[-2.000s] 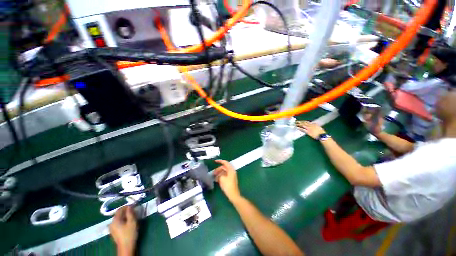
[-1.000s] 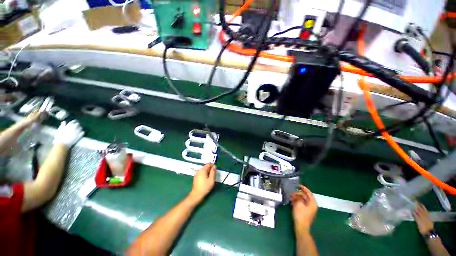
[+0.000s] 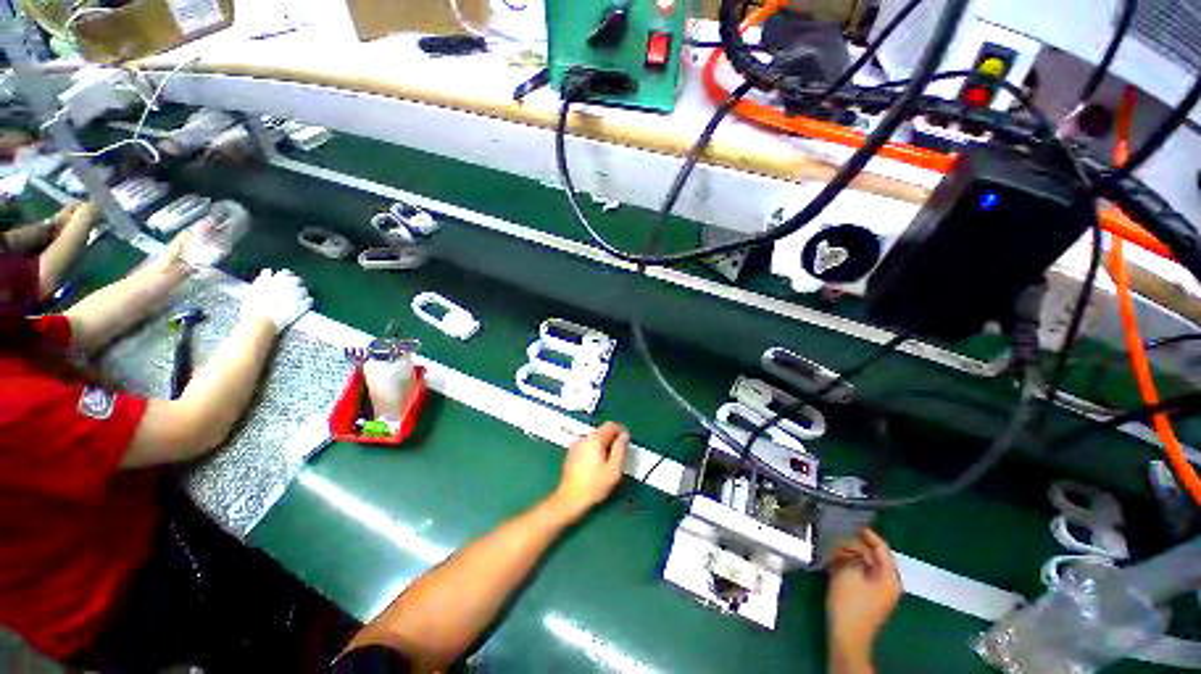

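A silver-white screw feeder [image 3: 751, 507] with an open top, a small red switch and a white front plate stands on the green surface. My left hand [image 3: 595, 466] is left of it, over the white strip, with its fingers curled together and nothing visible in them. My right hand [image 3: 864, 590] is right of the feeder, just below a blurred grey shape at its side. Its fingers are loosely bent and a little apart, with nothing seen held. White loop-shaped housings [image 3: 564, 367] lie grouped behind my left hand. More housings [image 3: 777, 406] lie behind the feeder.
A red bin [image 3: 378, 406] holds a grey-white upright thing and something green. Left, a person in red with white gloves works by bubble wrap [image 3: 244, 448]. A black box [image 3: 981, 240] and cables hang above; an orange hose [image 3: 1135, 336] and a clear bag [image 3: 1073, 619] are at right.
The view has swung left, bringing in the red bin and the worker in red. My left hand is now slightly away from the grouped housings. My right hand sits lower beside the grey shape.
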